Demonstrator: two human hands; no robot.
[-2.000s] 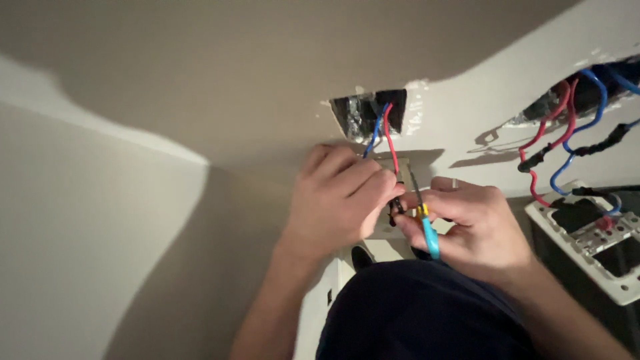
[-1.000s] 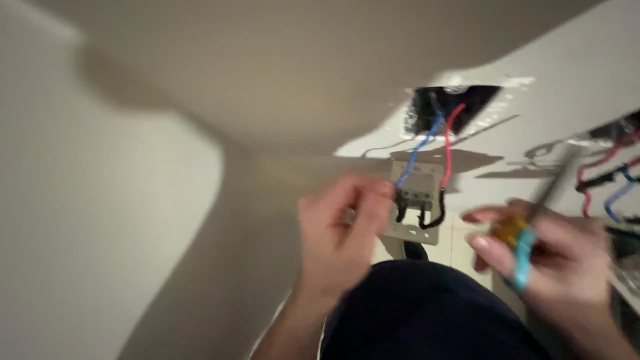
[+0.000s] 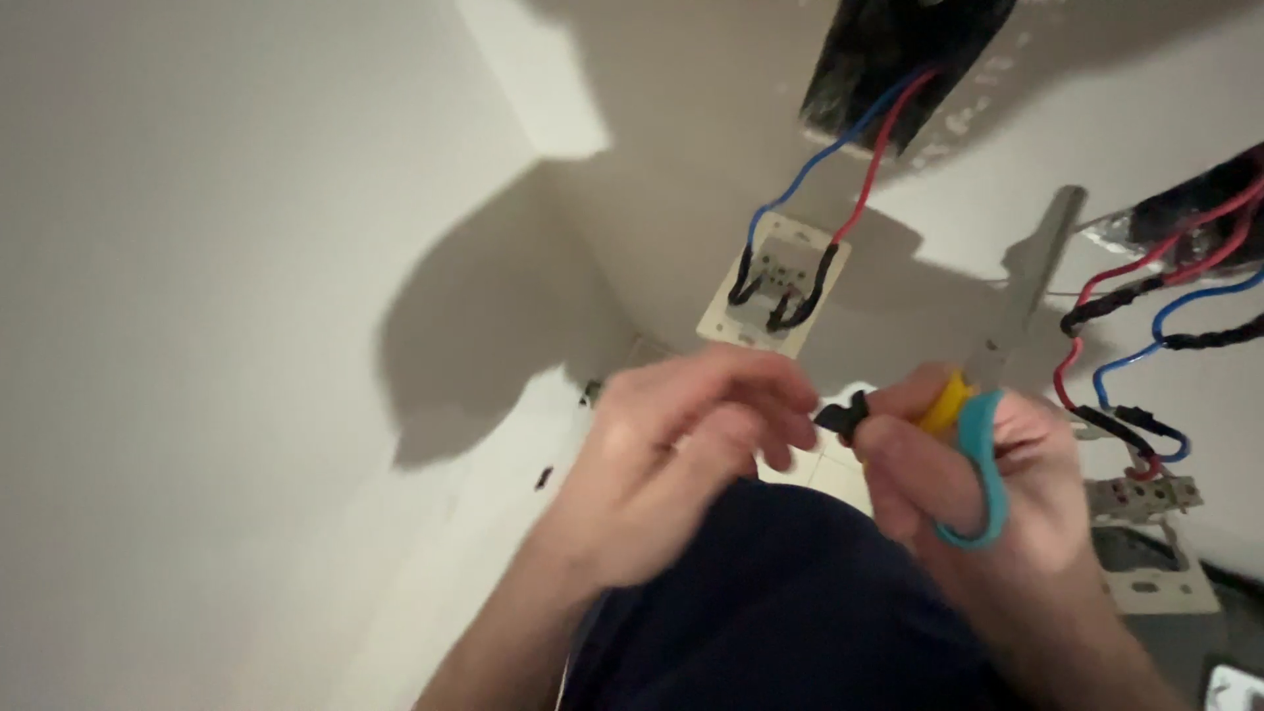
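My right hand (image 3: 987,484) holds a pair of scissors (image 3: 1027,296) by blue and yellow handles, blades pointing up. Between its thumb and forefinger is a small crumpled piece of black tape (image 3: 842,416). My left hand (image 3: 681,454) is just left of that piece, fingers loosely curled and blurred; whether it touches the piece I cannot tell. Above the hands hangs a wall socket plate (image 3: 719,321), its back showing. A blue wire (image 3: 810,166) and a red wire (image 3: 874,168), both wrapped in black tape near the plate, run to it from a recessed wall box (image 3: 889,69).
At the right, red and blue wires with black-taped joints (image 3: 1116,299) come out of a second wall opening (image 3: 1200,202). They lead down to another socket module (image 3: 1136,499) near a white mounting frame (image 3: 1145,590). A wall corner stands at the left; floor tiles (image 3: 834,469) show below the hands.
Both hands have come away from the socket plate, which now hangs free. The right hand still has the scissors, and the black piece now shows at its fingertips. The view has shifted.
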